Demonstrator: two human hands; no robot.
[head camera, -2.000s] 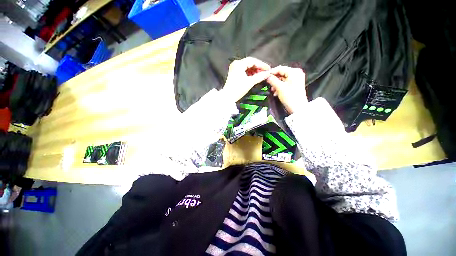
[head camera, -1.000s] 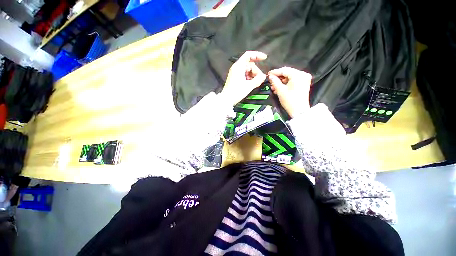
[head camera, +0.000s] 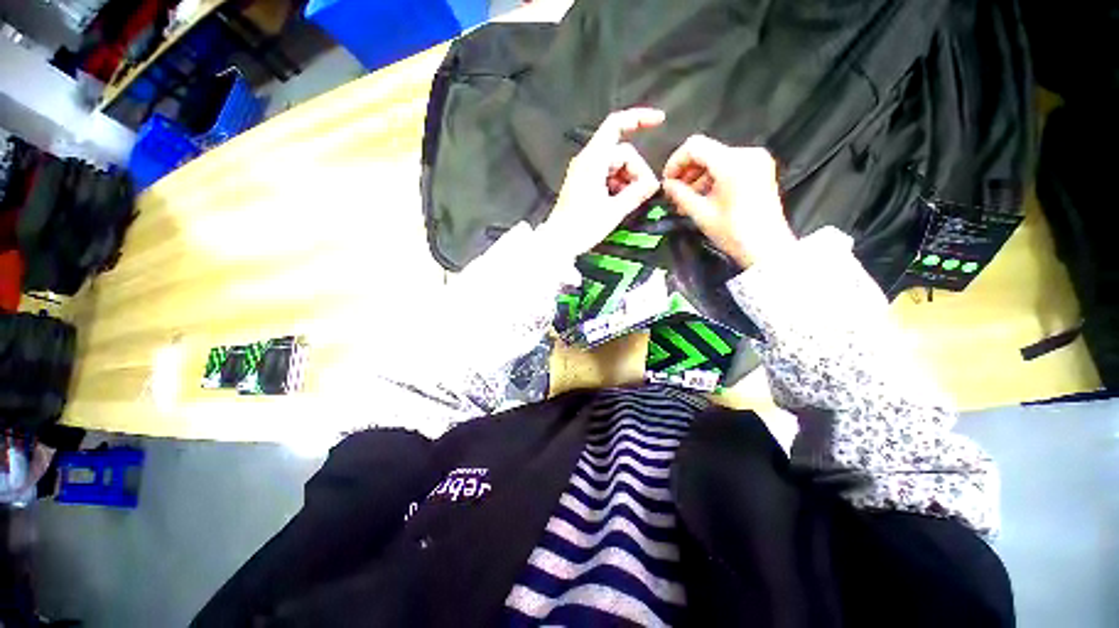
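A large dark olive-grey backpack (head camera: 736, 74) lies on the pale wood table. My left hand (head camera: 604, 182) and my right hand (head camera: 726, 190) are over its near edge, fingertips pinched close together. A very thin fastener or string may be between them; it is too small to tell. A large hang tag (head camera: 614, 280) with green chevrons hangs just below my fingertips. Another chevron tag (head camera: 690, 351) lies under and beside it, near my body. A small black tag (head camera: 965, 245) with green dots hangs at the bag's right side.
Small stacks of green-and-black tags (head camera: 254, 366) lie on the table (head camera: 282, 221) at left. A blue crate (head camera: 399, 27) is beyond the far edge, with more blue crates at upper left. Dark bags are piled at far left. Another dark bag and a strap are at right.
My hands have drawn slightly apart, and my right hand has shifted a little right and up. The large tag hangs a little flatter. The backpack has barely shifted.
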